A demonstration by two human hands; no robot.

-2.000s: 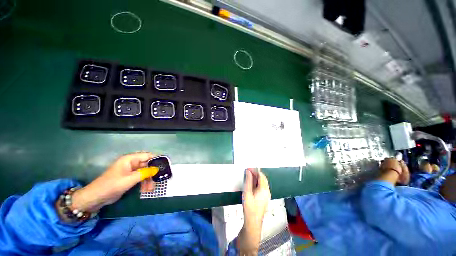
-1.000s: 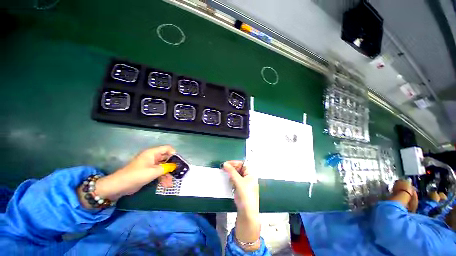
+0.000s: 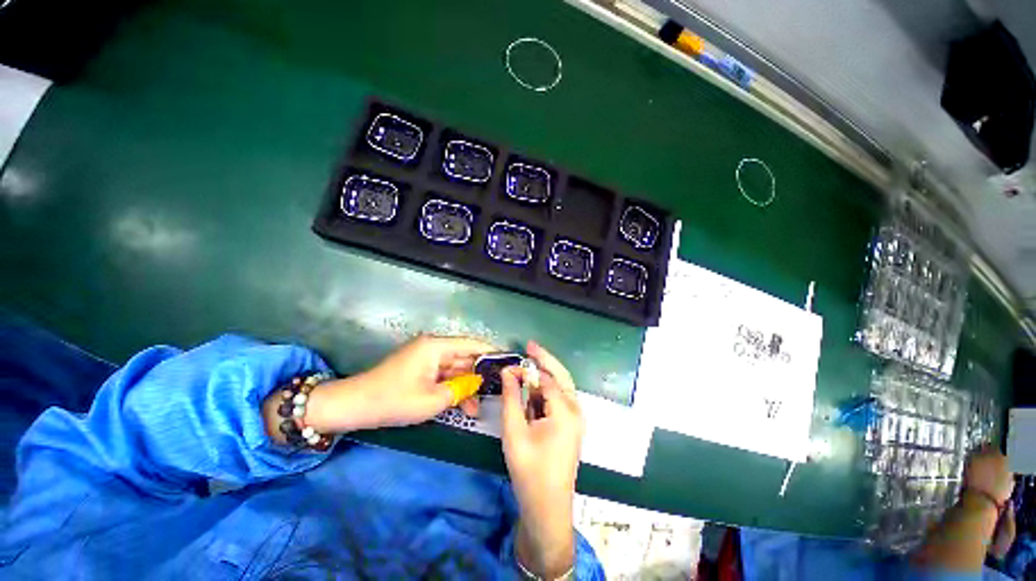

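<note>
My left hand, with a yellow-orange cover on one digit, holds a black rounded-square housing with a pale rim. My right hand is at the housing's right side, its fingertips pinched together over its edge; whether they hold a small part cannot be seen. Below the hands lies a white sticker sheet, with a grid of small dark marks at its left end, partly hidden by my hands. A black foam tray above holds housings in two rows, with one pocket empty in the upper row.
A white paper with small black pieces lies right of the tray. Clear blister trays and a blue item are at the right. A marker pen lies by the back rail. Another person's hand is at the far right.
My right hand has moved from the sticker sheet to the housing in my left hand. The view has turned, so the bench things appear further right.
</note>
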